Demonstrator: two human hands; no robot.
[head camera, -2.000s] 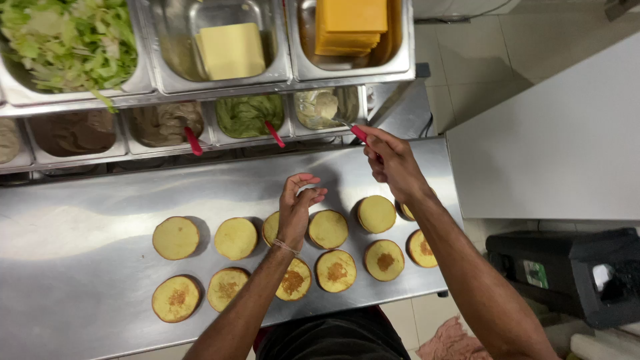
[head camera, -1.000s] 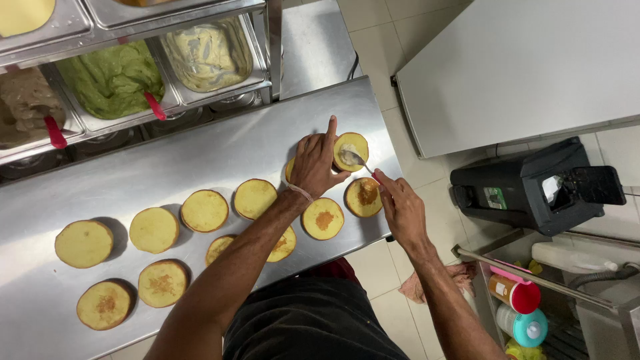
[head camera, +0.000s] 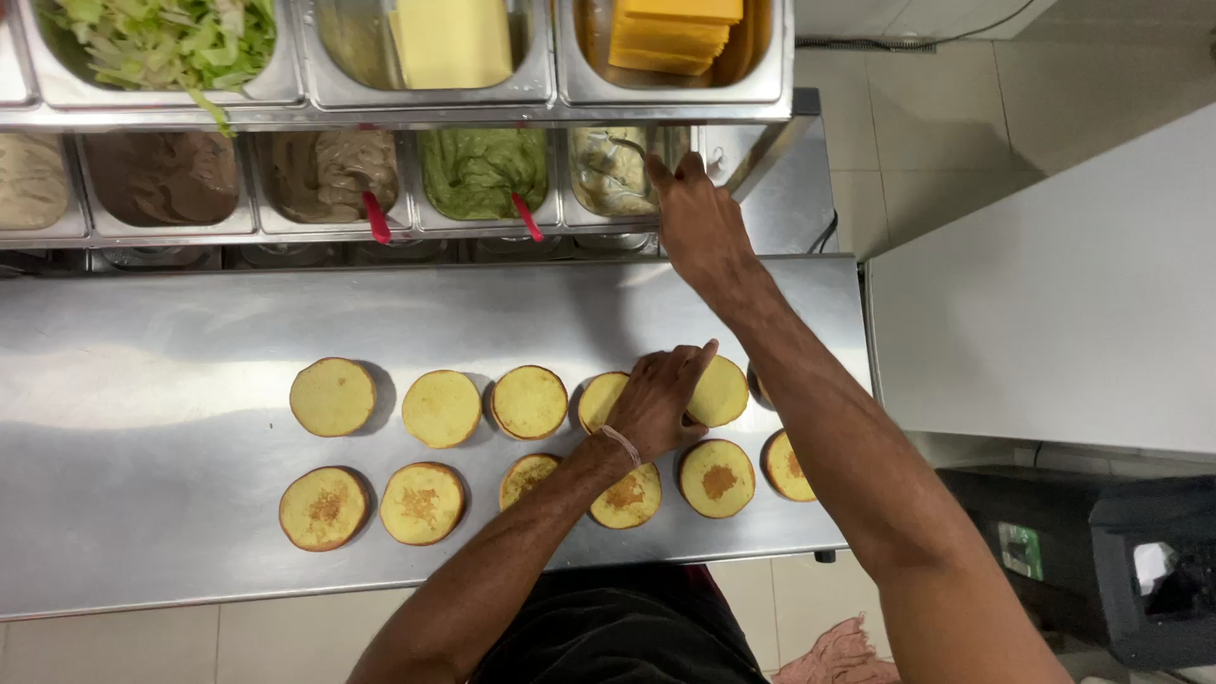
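Observation:
Two rows of toasted bun halves lie cut side up on the stainless steel counter. My left hand rests at a bun half in the upper row, its thumb and fingers around the left side. My right hand reaches over the right end of the sauce pans and grips a spoon, whose handle is mostly hidden by the fingers. The spoon dips into a steel pan of creamy pale sauce. My right forearm partly covers the bun halves at the right end.
Pans of green sauce and brown sauce hold red-handled utensils. Above them are pans of shredded lettuce, a pale yellow block and orange cheese slices. A white surface and a black bin stand at the right.
My right hand has moved from the bun half at the right end up to the pale sauce pan. My left hand is now at the neighbouring bun half to the left. The view has shifted.

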